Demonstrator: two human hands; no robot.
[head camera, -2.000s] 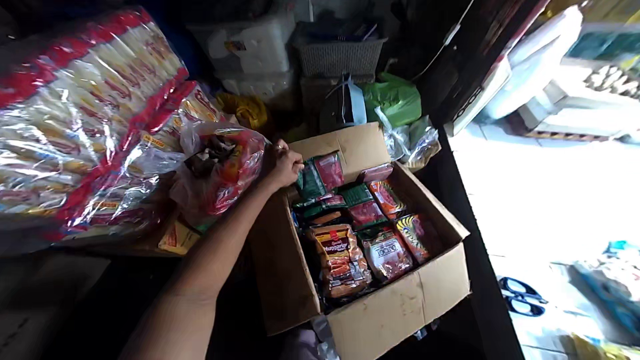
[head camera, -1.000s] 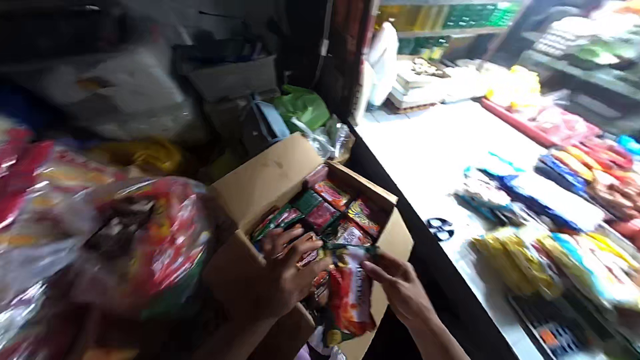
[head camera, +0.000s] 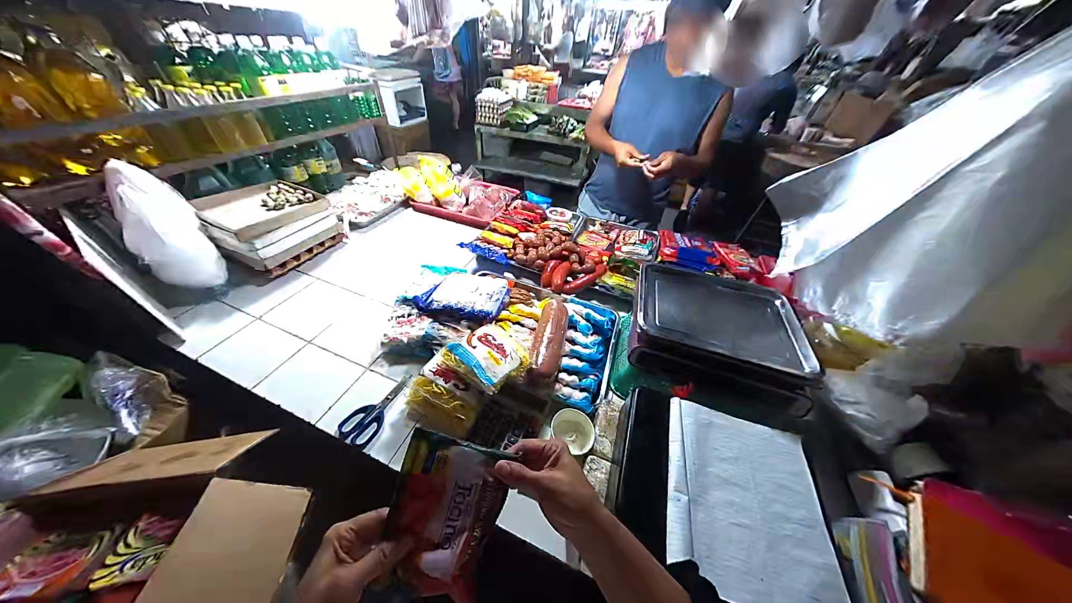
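Observation:
Between my hands, low in the head view, is a dark and red plastic pack of tocino (head camera: 452, 515). My left hand (head camera: 356, 557) grips its left edge, and my right hand (head camera: 548, 477) pinches its top right corner. Blue-handled scissors (head camera: 362, 425) lie on the white tiled counter (head camera: 289, 339) beyond the pack. Past the pack are bagged yellow noodles (head camera: 448, 398) and a small pale bowl (head camera: 573, 430). An open cardboard box (head camera: 230, 544) with colourful packs (head camera: 134, 548) stands at the lower left.
Trays of sausages (head camera: 557, 255) and a large sausage roll (head camera: 549, 339) fill the counter's middle. Stacked black trays (head camera: 720, 322) and white paper (head camera: 745, 502) lie to the right. Bottles (head camera: 293, 163) line shelves at the left. A person in a sleeveless top (head camera: 653, 126) stands across the counter.
The view has swung right, from the box to the counter. Two seconds ago one hand was at the box's flap; a second ago both hands were over the box with a red pack. Now they hold a pack beside it.

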